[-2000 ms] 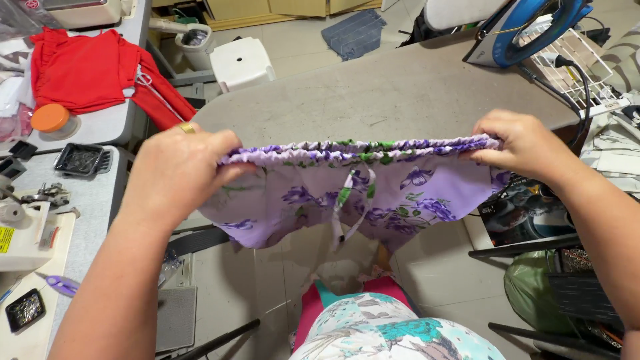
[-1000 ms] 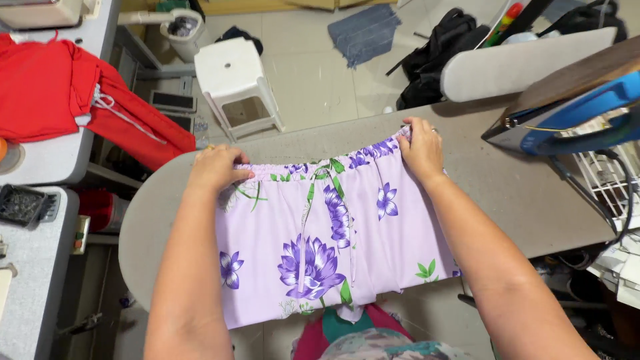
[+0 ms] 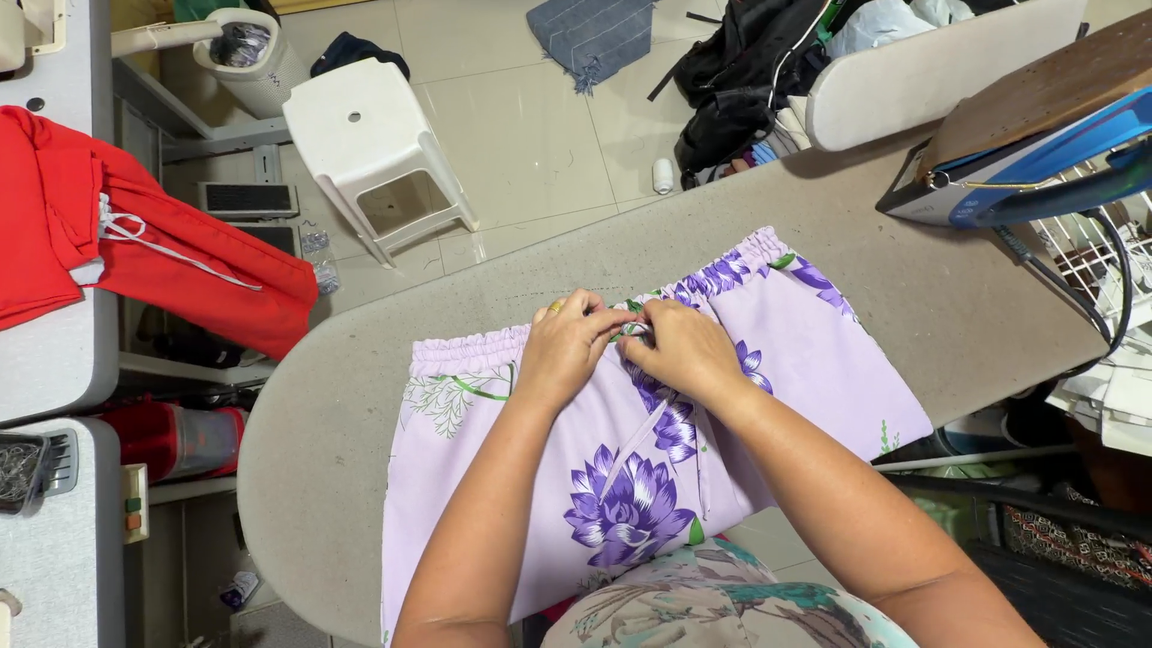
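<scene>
A lilac garment with purple flowers (image 3: 486,477) lies on the grey ironing board (image 3: 315,450), its gathered elastic waistband (image 3: 468,351) toward the far side. Both my hands meet at the middle of that waistband. My left hand (image 3: 571,346) has its fingertips closed on the drawstring or its bow. My right hand (image 3: 684,346) pinches the same spot from the right, thumb and index finger touching the cord. The drawstring's tails (image 3: 634,441) hang down over the front of the garment. The knot itself is mostly hidden by my fingers.
A blue iron (image 3: 999,189) stands at the board's right end, its cable hanging beside a white wire rack. Beyond the board are a white plastic stool (image 3: 360,126), a bin (image 3: 247,67) and black bags (image 3: 738,81). Red trousers (image 3: 180,234) drape off the left table.
The garment, held up by its waistband two seconds ago, now lies on the board. My hands have moved from the waistband's two ends to its middle, at the drawstring.
</scene>
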